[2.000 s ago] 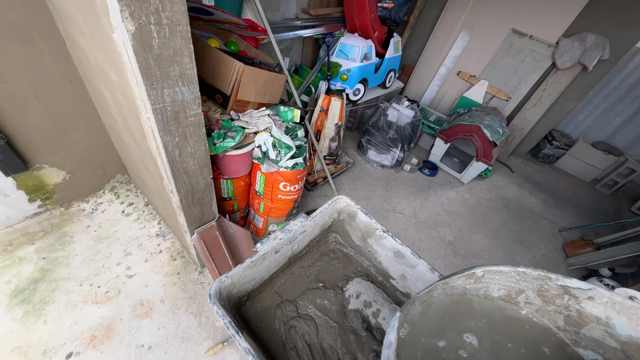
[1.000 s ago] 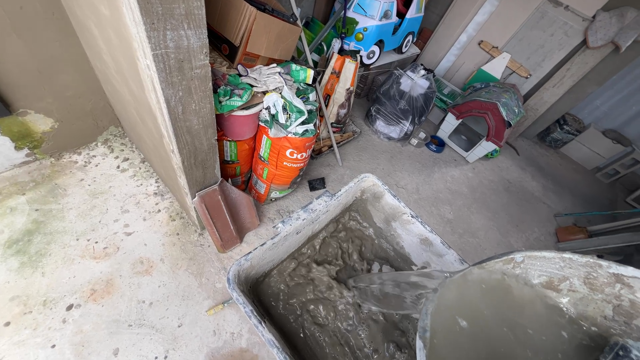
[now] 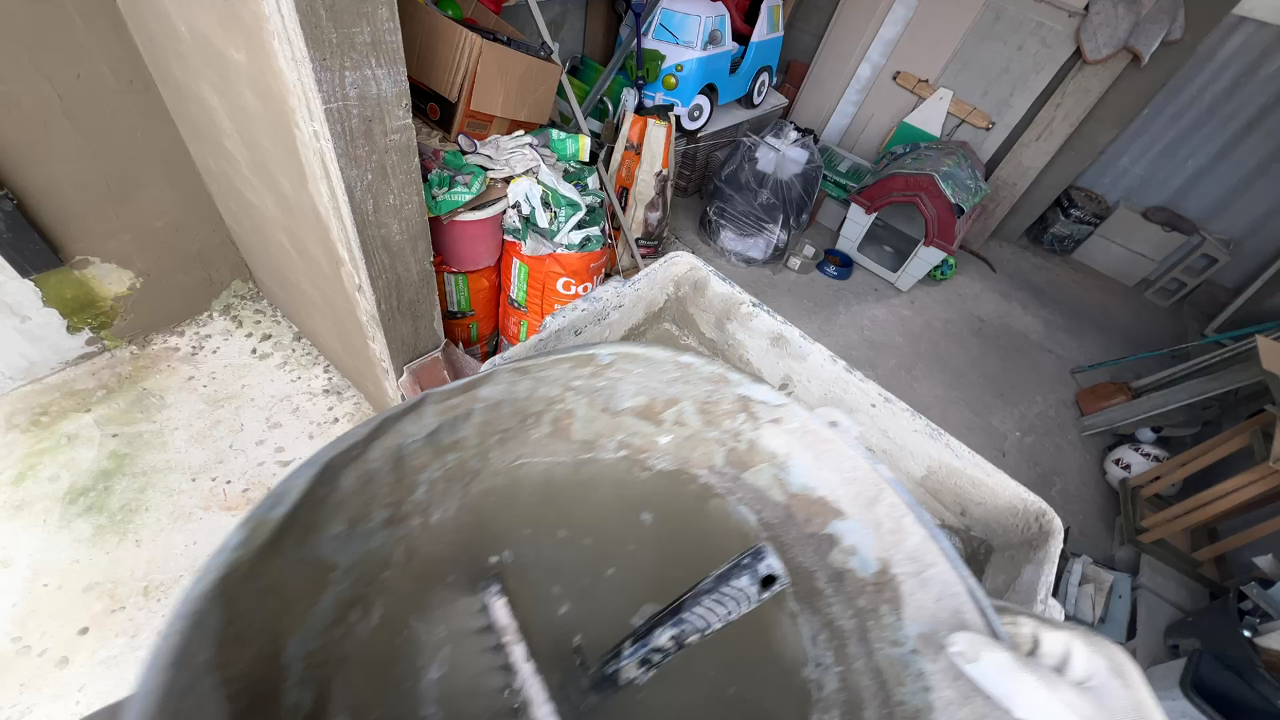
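Note:
A large round bucket (image 3: 860, 540), coated in dried cement, fills the lower middle of the head view. My right hand (image 3: 1050, 665), in a whitish glove, grips its rim at the lower right. Inside is murky grey liquid (image 3: 600, 520), from which a black, cement-smeared tool handle (image 3: 700, 615) and a pale rod-like piece (image 3: 515, 650) stick out. Behind and below the bucket stands a cement-crusted rectangular tub (image 3: 900, 430); its contents are mostly hidden. My left hand cannot be seen.
A concrete pillar (image 3: 370, 170) rises at the left. Orange bags (image 3: 545, 285), a cardboard box (image 3: 490, 80), a blue toy van (image 3: 705, 55), a wrapped black bundle (image 3: 760, 195) and a small pet house (image 3: 915, 215) stand behind the tub. Wooden slats (image 3: 1210, 480) lie at the right.
Liquid was pouring from the bucket into the tub one second ago; no stream shows now. The bucket has moved left, over the tub, and my right hand has come into view.

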